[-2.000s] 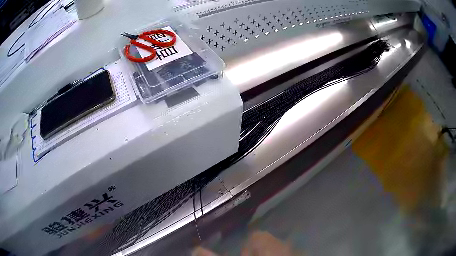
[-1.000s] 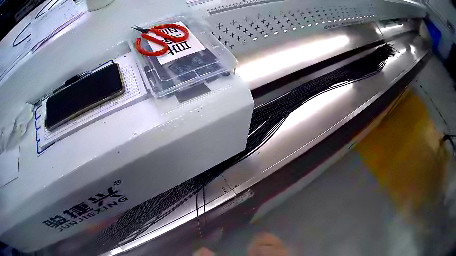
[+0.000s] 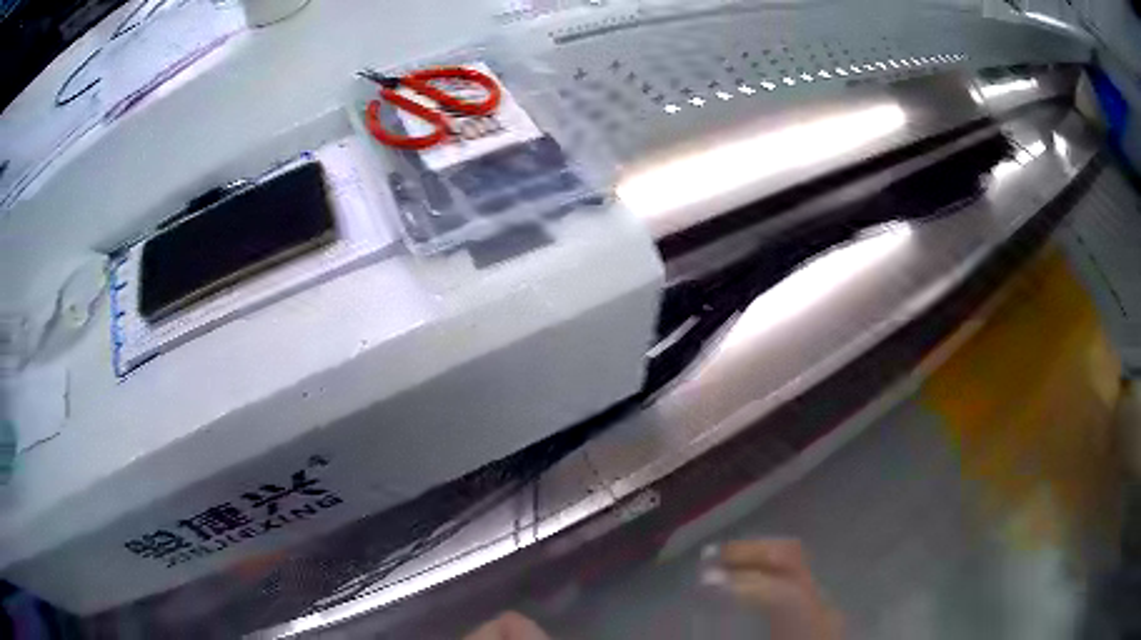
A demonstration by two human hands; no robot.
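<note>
A long bunch of thin black wires [image 3: 945,185] lies in the shiny metal tray [image 3: 826,306] and passes under the white machine cover. More wires show below the cover's front edge. My right hand [image 3: 772,585] is at the bottom edge, in front of the tray, blurred and partly cut off, with its fingers bent. My left hand [image 3: 507,628] shows only as a small blurred part at the bottom edge. Whether either hand holds anything cannot be told.
The white machine cover [image 3: 501,363] bears a smartphone [image 3: 238,238] on a paper pad, and a clear plastic box [image 3: 507,188] with red-handled scissors [image 3: 432,106] on it. A yellow sheet [image 3: 1032,388] lies on the floor at right.
The view has shifted, so the cover and its things sit further right in the picture. My right hand has moved right and up in the picture and shows more.
</note>
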